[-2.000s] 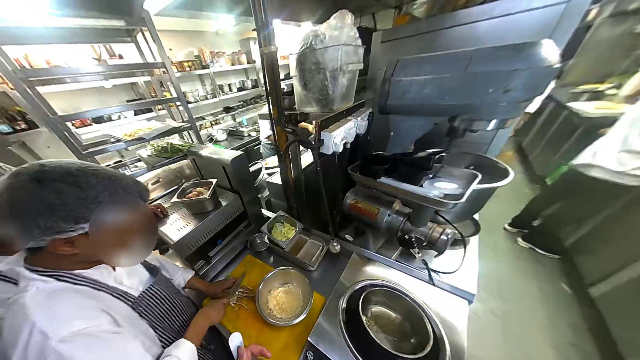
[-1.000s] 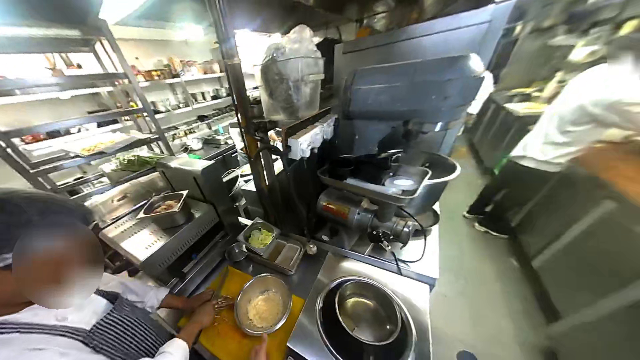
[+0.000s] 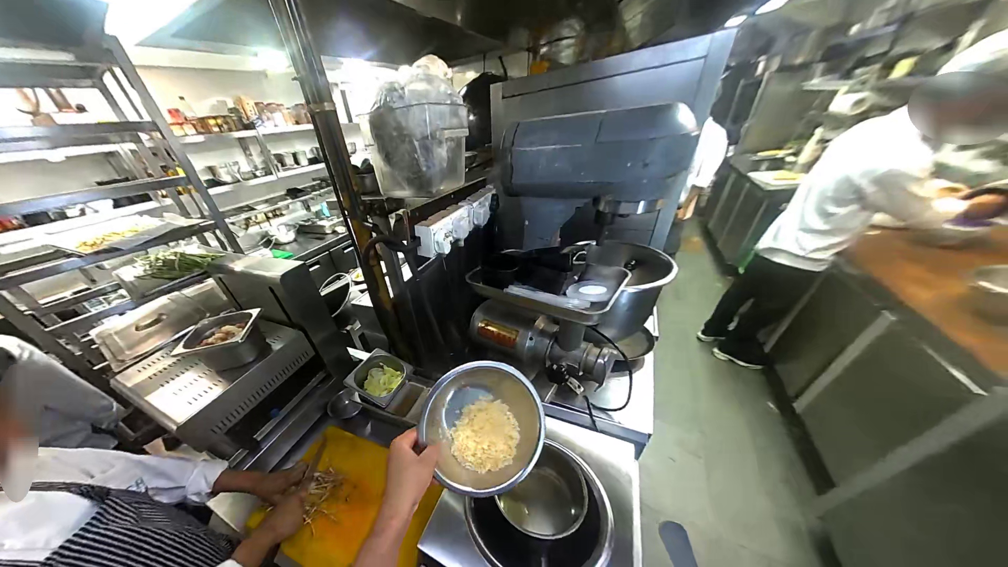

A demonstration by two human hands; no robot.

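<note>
My left hand point(image 3: 411, 471) grips the left rim of a stainless steel bowl point(image 3: 534, 384), its thumb over the edge. Finely chopped pale food point(image 3: 484, 435) lies in the bowl, which is tilted toward me. The bowl is above the back left edge of a round metal pot point(image 3: 543, 498) that sits in a wider dark round well on a steel counter unit. A little liquid seems to be in the pot. My right hand is out of view. A rounded grey-blue object point(image 3: 677, 543) shows at the bottom edge; what it is, I cannot tell.
A co-worker's hands point(image 3: 285, 500) cut thin strips with a knife on a yellow cutting board point(image 3: 358, 465), close to my left forearm. Behind stand a pan of chopped greens point(image 3: 383, 379) and a meat grinder point(image 3: 543, 342). Another person point(image 3: 846, 185) bends over a counter at right.
The bowl stood on the yellow board in both earlier frames, my hand beside it in the latter. Now it is lifted and has moved right, over the pot's edge. The view has shifted.
</note>
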